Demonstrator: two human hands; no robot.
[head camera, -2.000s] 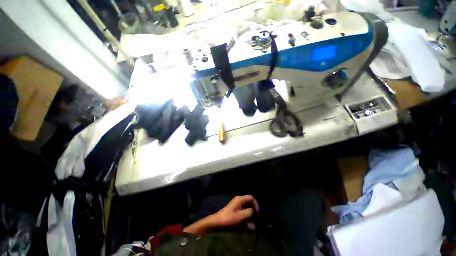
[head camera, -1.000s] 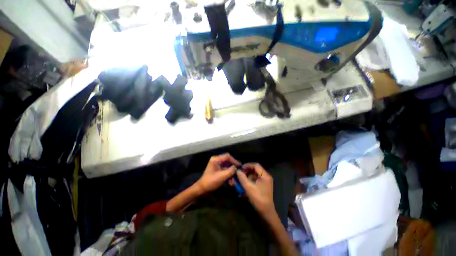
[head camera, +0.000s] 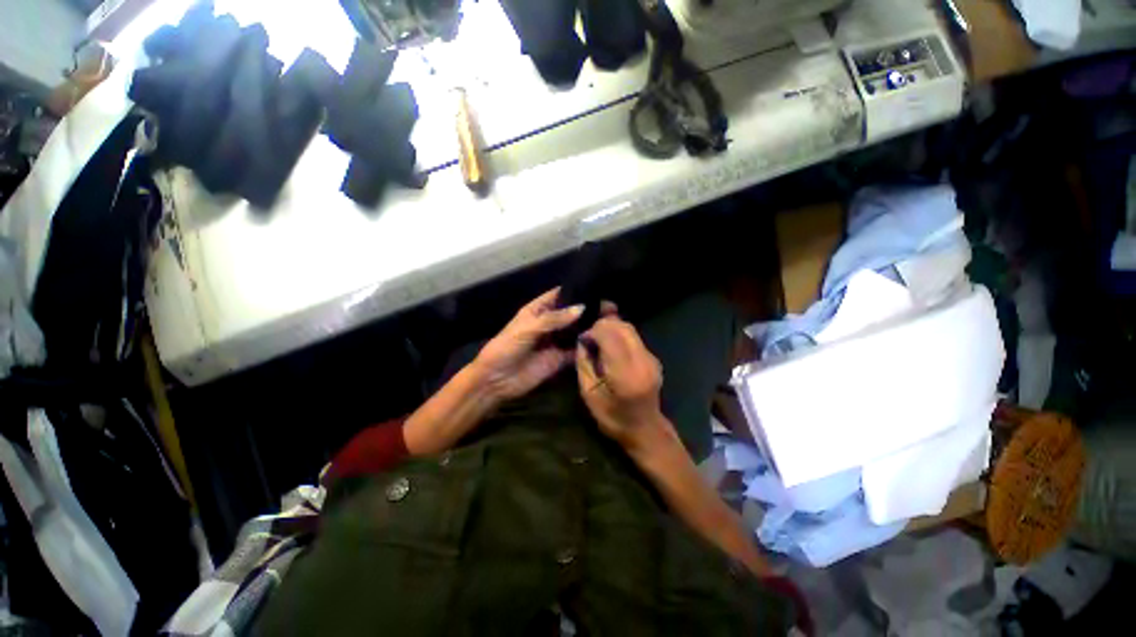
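A small dark fabric piece is held upright over my lap, in front of the table edge. My left hand grips its lower part between thumb and fingers. My right hand is closed close beside it, fingertips at the piece's lower end. A small dark thing shows between the right fingertips; I cannot tell whether it is a tool or part of the fabric. No blue part is visible now.
The white machine table holds a dark fabric heap, an amber-handled tool, large shears and dark rounded pieces. A pale tray is at right. White fabric stack and orange-brown woven round are lower right.
The view has tilted down, so the table sits higher. My right hand has come into view since the first frame. The dark piece now stands up from my hands; the blue part has gone from sight.
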